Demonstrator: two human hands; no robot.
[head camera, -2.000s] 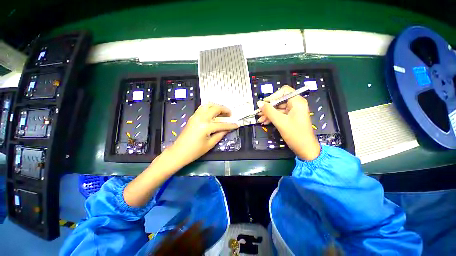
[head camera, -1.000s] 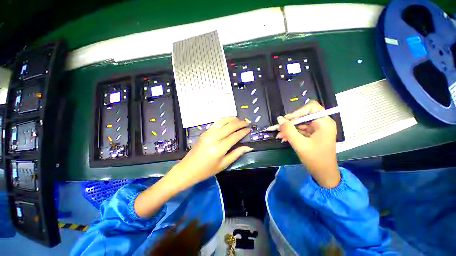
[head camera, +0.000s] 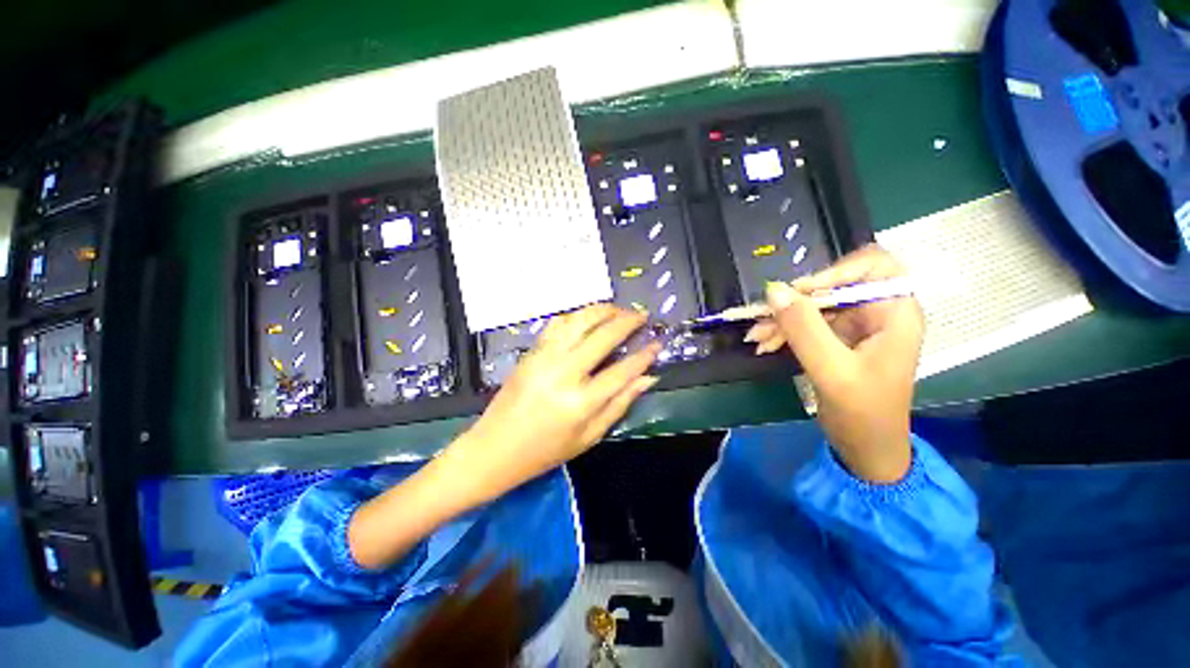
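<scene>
My right hand (head camera: 855, 346) grips pale tweezers (head camera: 835, 298); their dark tip is at the lower end of a phone mid-frame (head camera: 656, 255) in the foam tray (head camera: 855, 176). Whether the tip holds a piece is too small to tell. My left hand (head camera: 561, 385) lies flat over the tray's front, fingertips beside that frame's lower end, partly covering the neighbouring frame. A pale adhesive sheet (head camera: 522, 196) with fine rows lies across the tray over that neighbouring frame. Other mid-frames show their white squares and orange marks.
A second pale sheet (head camera: 998, 287) lies on the green bench right of the tray. A large blue reel (head camera: 1109, 170) stands at the far right. Another foam tray with frames (head camera: 120, 457) is at the left. A white rail (head camera: 861, 37) runs behind. A blue stool (head camera: 268, 496) shows below the bench.
The tweezers' tip has moved from the adhesive sheet to the mid-frame right of it. My left hand has left the sheet's lower edge and moved right. The whole view has shifted.
</scene>
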